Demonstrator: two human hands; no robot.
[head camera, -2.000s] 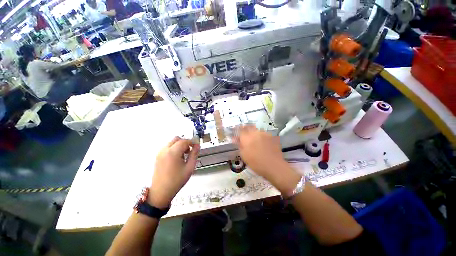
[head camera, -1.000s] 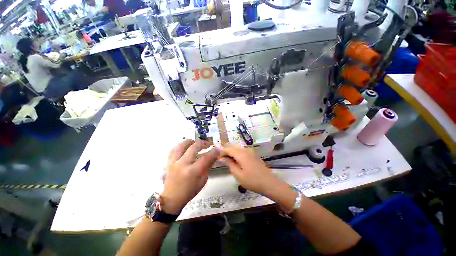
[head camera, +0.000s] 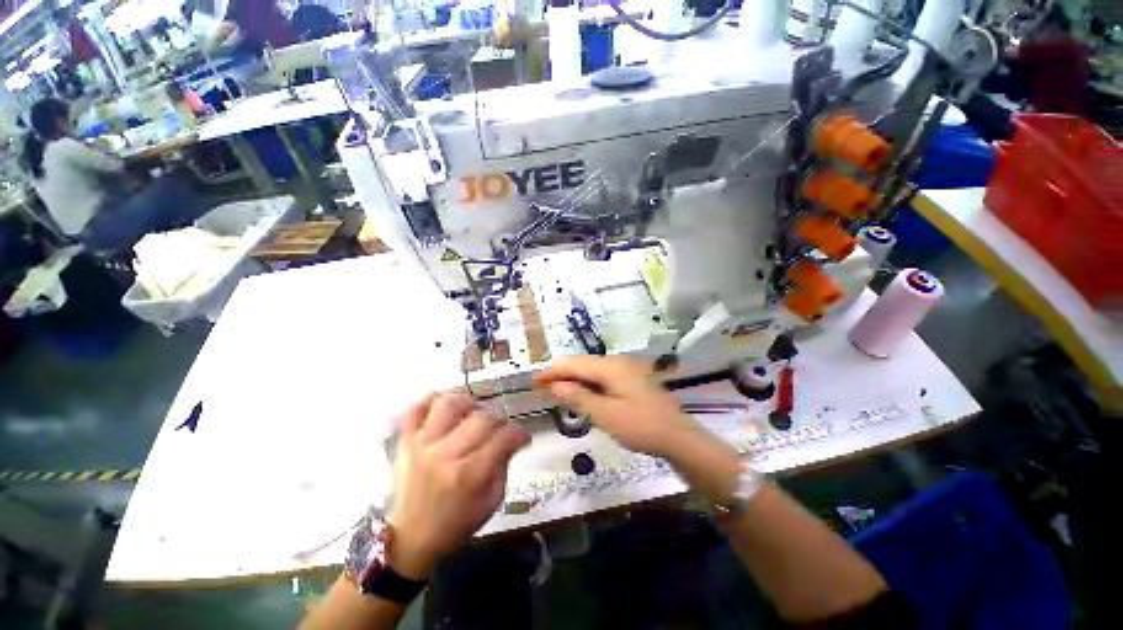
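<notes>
The white JOYEE sewing machine (head camera: 542, 160) stands on the white table. Its needle and presser-foot cluster (head camera: 485, 322) is at the left end of the head, above the bed with brown strips (head camera: 533, 324). My left hand (head camera: 453, 462) is just in front of the bed's left end, fingertips bunched and blurred; I cannot tell if they pinch a thread. My right hand (head camera: 616, 400) is at the bed's front edge, fingers curled, with a small orange-brown bit at its fingertips that I cannot make out.
A red-handled screwdriver (head camera: 784, 391), a pink thread cone (head camera: 895, 315) and a long slim metal tool (head camera: 714, 407) are on the right of the table. Black snips (head camera: 190, 416) lie far left. Orange tension knobs (head camera: 840, 197) stick out at the head's right. A red basket (head camera: 1057, 209) stands beyond.
My hands were close together below the needles; now they are apart, the left lower and slightly left. The view has shifted a little. A small metal part on the bed, hidden earliest, shows.
</notes>
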